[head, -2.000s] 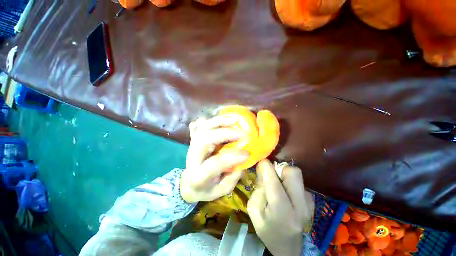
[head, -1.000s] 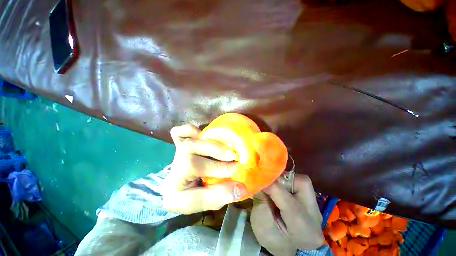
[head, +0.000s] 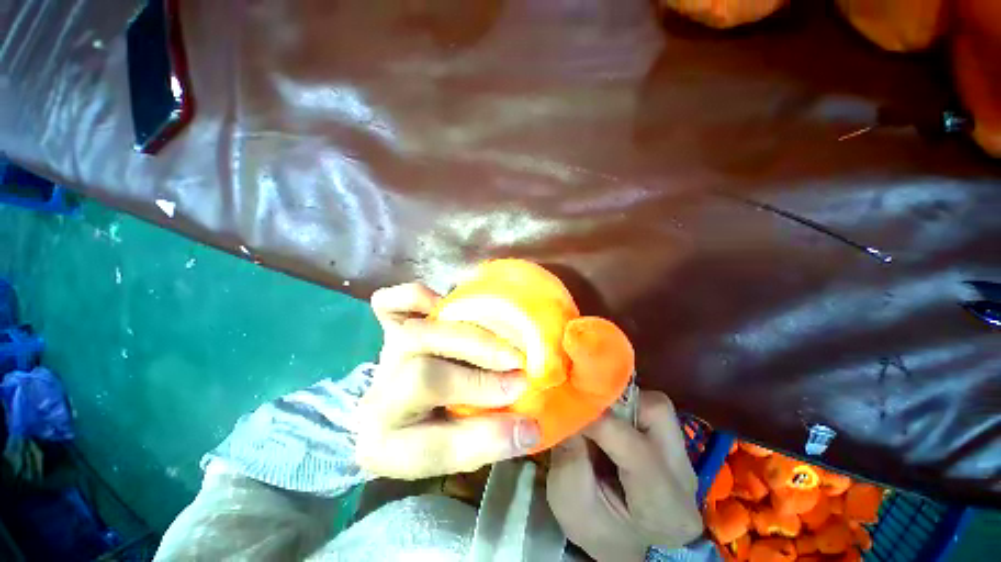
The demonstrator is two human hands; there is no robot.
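Observation:
An orange stuffed plush toy [head: 510, 291] is held over my lap at the table's front edge, with a small rounded lobe [head: 600, 357] on its right side. My left hand [head: 434, 384] grips the toy from the left, fingers across its top and thumb on its lower side. My right hand [head: 626, 472] is at the toy's lower right edge, thumb and fingertips closed against it. A pale finger wrap [head: 628, 402] shows on a right-hand finger. No needle can be made out; the right fingertips are partly hidden.
The table [head: 494, 132] has brown sheeting. On it lie a phone [head: 157, 82], a thin dark needle or wire [head: 818, 225], a small white plastic piece [head: 819, 439], a black tool [head: 982, 304] and plump orange toys [head: 895, 20]. A blue basket [head: 917, 532] holds orange pieces [head: 790, 505].
Since the first frame, the toy and my left hand have shifted slightly left and down, and the toy is turned. My right hand stays at its lower right. The view has shifted too.

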